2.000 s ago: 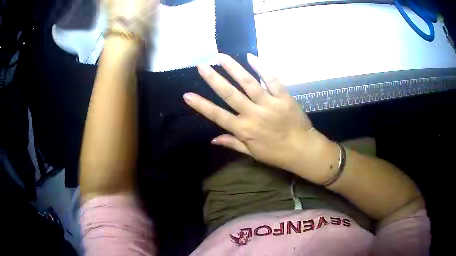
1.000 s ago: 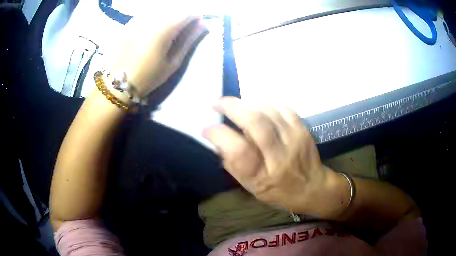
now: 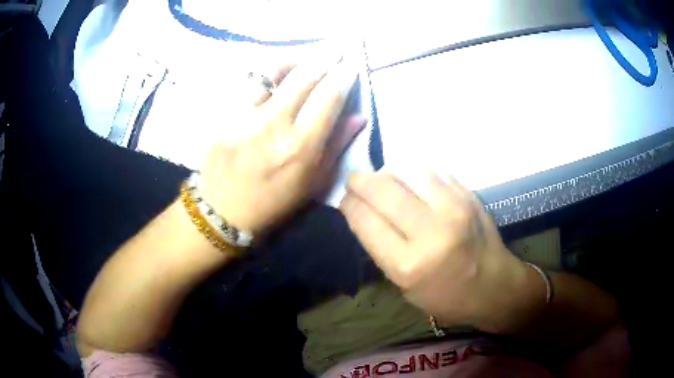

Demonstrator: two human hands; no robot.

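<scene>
A garment panel (image 3: 185, 103), pale on top with dark edges, lies on the machine table. A black part of the cloth (image 3: 244, 295) hangs over the near edge onto my lap. My left hand (image 3: 288, 148) lies on the pale panel near its right edge, fingers pointing up and right. My right hand (image 3: 436, 236) pinches the panel's near right corner between thumb and fingers, just below my left fingertips. A narrow dark strip shows along the panel's right edge. The needle area is lost in glare at the top.
A white table and machine bed (image 3: 517, 96) lie to the right. A ruler strip (image 3: 576, 190) runs along the near table edge. Blue looped handles (image 3: 628, 52) sit at the upper right. A pale pocket-like shape (image 3: 133, 103) with dark edges is on the panel at left.
The pale panel has come into fuller view and its right edge has shifted right. My left hand has moved down and right onto it. My right hand has gone from spread flat to pinching the corner.
</scene>
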